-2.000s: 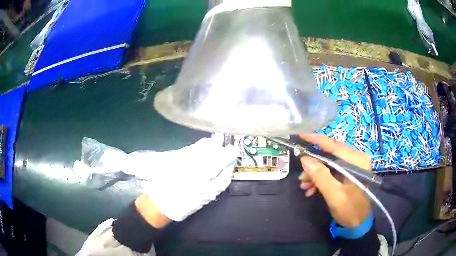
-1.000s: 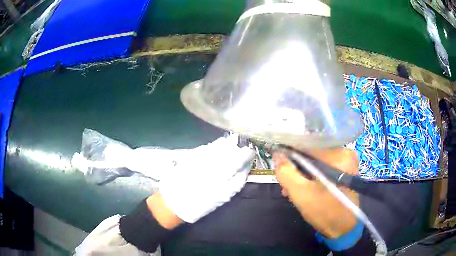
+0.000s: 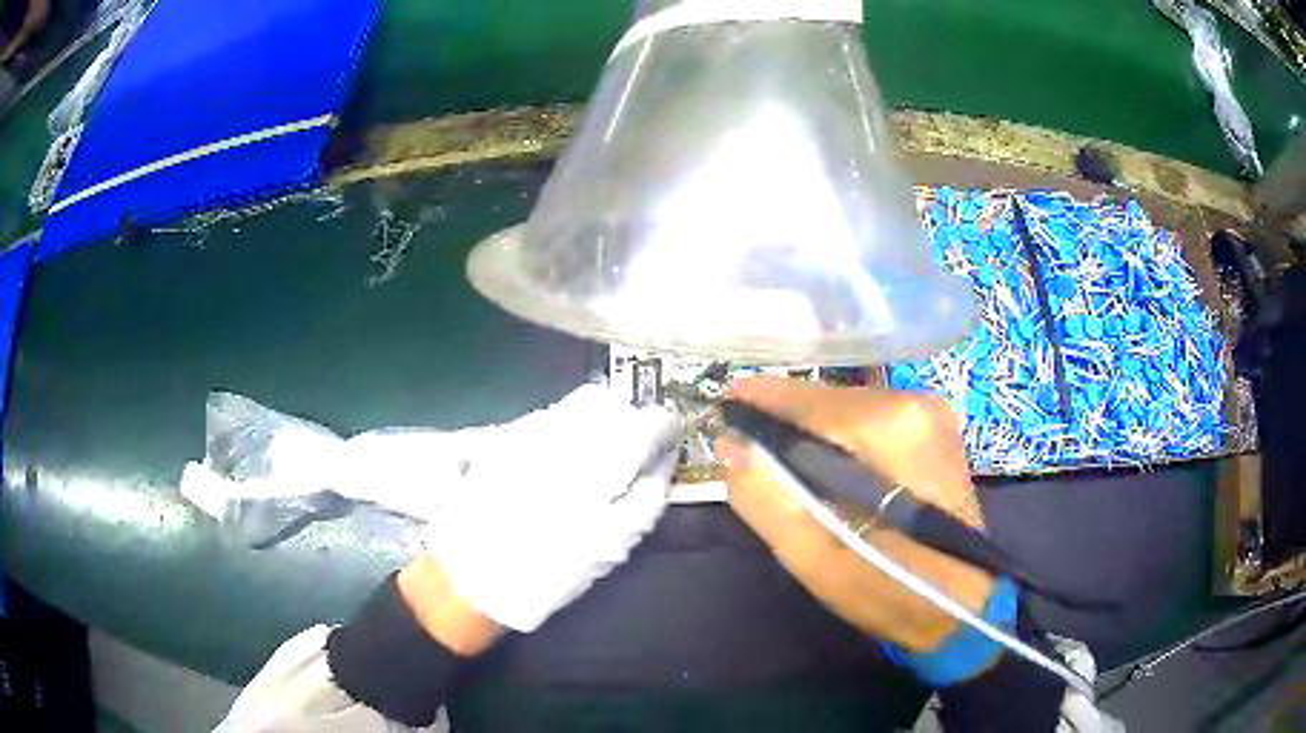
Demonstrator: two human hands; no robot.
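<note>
My left hand [image 3: 537,508], in a white glove, has its fingers on the left side of a white plastic housing [image 3: 699,493]. A circuit board [image 3: 692,390] sits in the housing, mostly hidden by my hands and the hood. My bare right hand [image 3: 859,501] holds a black soldering iron [image 3: 816,465] with a pale wire feed tube [image 3: 888,566] alongside. The iron's tip points down-left at the board; I cannot tell if it touches. A bagged cable [image 3: 265,480] trails left from under my left hand.
A clear fume extraction hood [image 3: 716,215] hangs just above the work. A cardboard component box [image 3: 1081,465] full of blue components [image 3: 1103,329] stands at the right. Blue sheets [image 3: 215,100] lie at the back left. A dark mat [image 3: 630,616] lies under the work.
My right hand has moved left over the housing with the iron, from its right side, and now covers much of the board. My left hand stays at the housing's left side.
</note>
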